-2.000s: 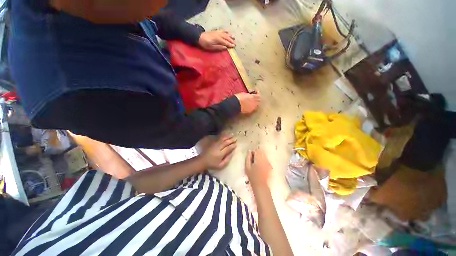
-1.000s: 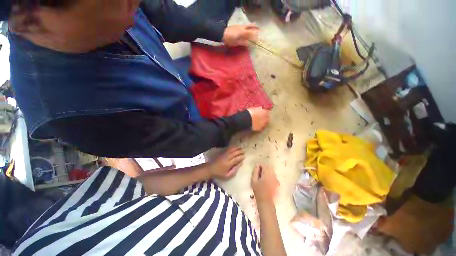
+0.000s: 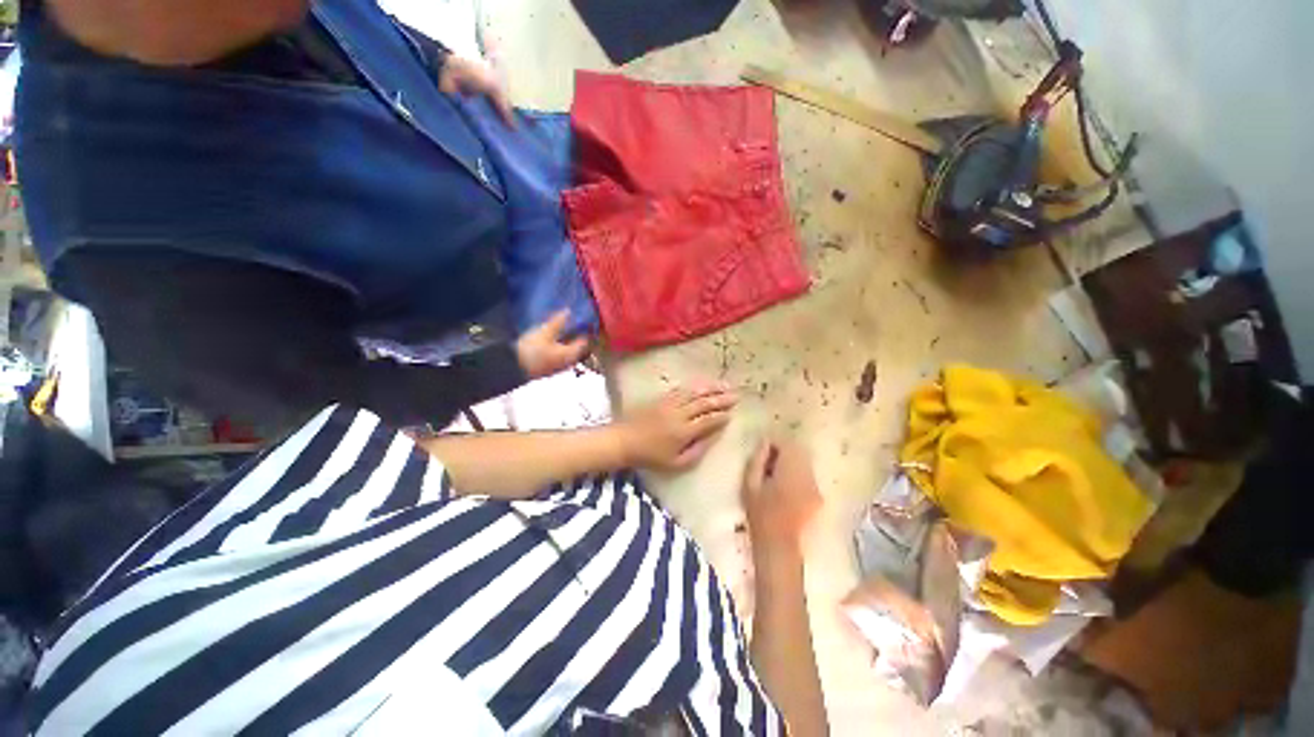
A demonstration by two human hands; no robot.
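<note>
A red garment piece (image 3: 685,209), shaped like shorts, lies flat on the table in front of me. A blue garment piece (image 3: 541,216) lies beside it, at its left. A yellowish ruler (image 3: 843,111) lies loose beyond the red piece, its far end by the iron. My left hand (image 3: 680,428) rests palm down on the table below the red piece, empty. My right hand (image 3: 783,490) rests on the table to its right with fingers curled; a small dark spot shows at the fingers, and I cannot tell if it is held. Neither hand touches the garments.
A second person in a denim vest (image 3: 274,173) stands at the left, both hands at the blue piece. A black iron (image 3: 984,184), yellow cloth (image 3: 1030,482), pale scraps (image 3: 905,619) and brown tray (image 3: 1182,338) are at the right. A small dark tool (image 3: 866,382) lies mid-table.
The other person's hands have left the red piece and ruler for the blue piece. The ruler has moved from the red edge toward the iron. More of the blue piece shows. My hands stay resting.
</note>
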